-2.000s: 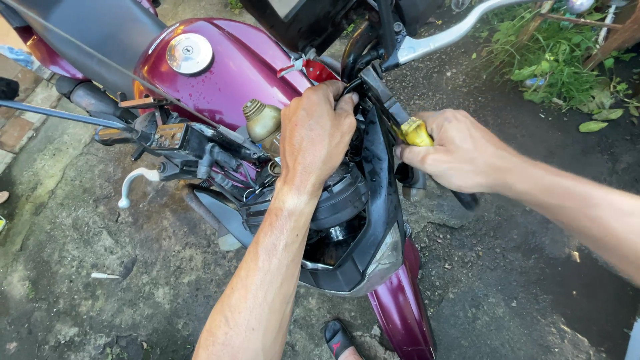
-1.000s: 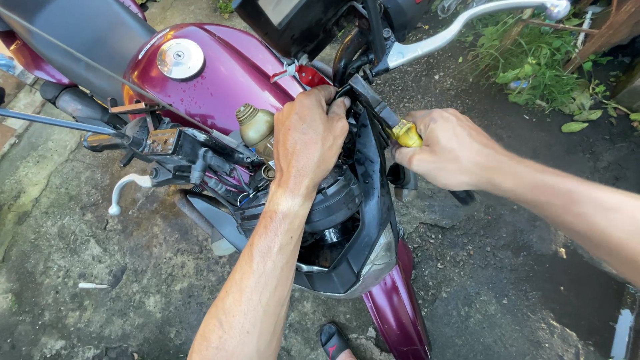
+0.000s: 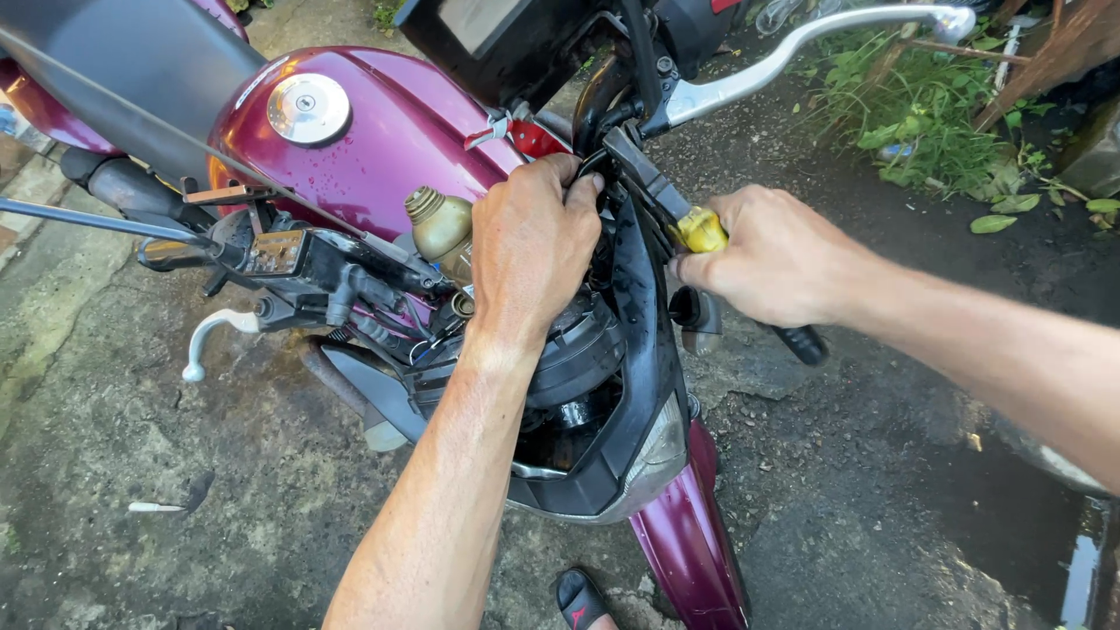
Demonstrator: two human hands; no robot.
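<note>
My right hand (image 3: 770, 258) grips pliers (image 3: 652, 179) by a handle with a yellow part; their jaws are at a black cable or hose (image 3: 598, 162) by the handlebar. My left hand (image 3: 538, 236) pinches that black piece close to the jaws; its fingertips are partly hidden. Both hands are over the front of a purple motorcycle, above the black headlight fairing (image 3: 643, 324). A plastic bottle (image 3: 440, 223) stands beside my left hand, its lower part partly covered. Behind my left hand lies a red part (image 3: 534, 138) with a pale tie around it.
A silver lever (image 3: 787, 61) juts out at upper right, a second lever (image 3: 214, 337) at left. The fuel tank (image 3: 394, 122) with its round cap is behind the bars. A mirror stem (image 3: 105, 219) reaches left. Plants (image 3: 927, 122) grow upper right; a sandalled foot (image 3: 582, 599) is below.
</note>
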